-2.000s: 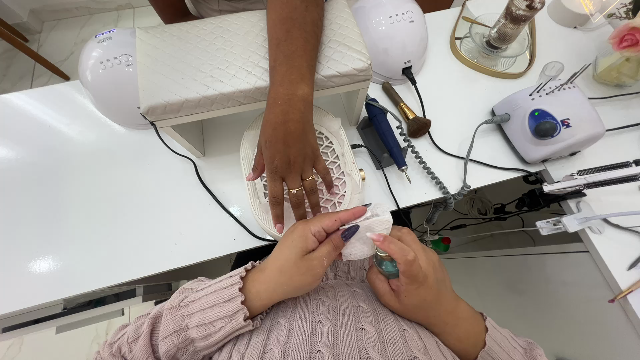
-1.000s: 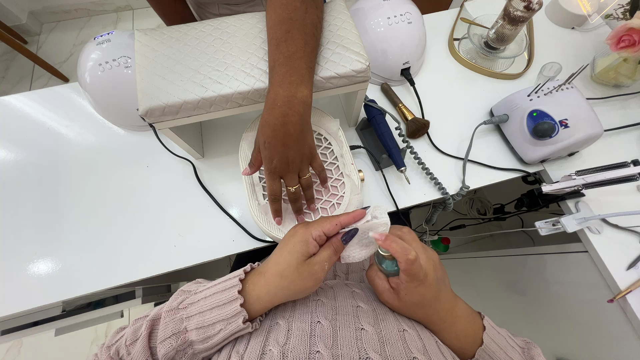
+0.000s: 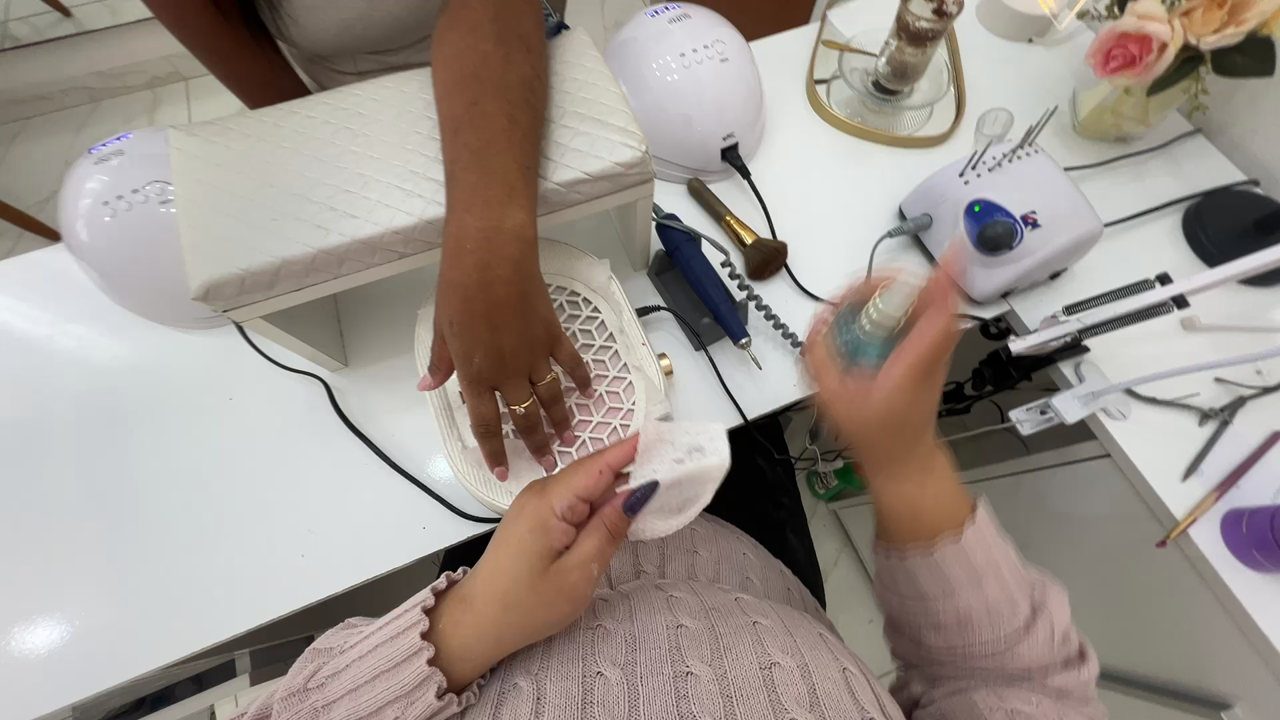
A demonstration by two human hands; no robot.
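My left hand (image 3: 550,550) pinches a white wipe (image 3: 682,478) between thumb and fingers, low over the near edge of the nail dust collector (image 3: 610,390). Held up at the right and blurred by motion, my right hand (image 3: 890,390) grips a small bottle of blue-green liquid (image 3: 868,325) with a pale top. Another person's hand (image 3: 500,330), with rings on two fingers, rests palm down on the collector's white grille, just beyond my left hand. That person's forearm lies across the quilted white armrest (image 3: 400,170).
Two white nail lamps (image 3: 685,90) (image 3: 135,230) flank the armrest. Right of the collector lie a blue nail drill handpiece (image 3: 705,280) on its stand and a makeup-style brush (image 3: 740,230). The drill's control box (image 3: 1005,215), metal nippers (image 3: 1215,420) and cables are further right.
My right hand has moved away from the wipe, up and to the right, carrying the bottle. My left hand keeps its hold on the wipe.
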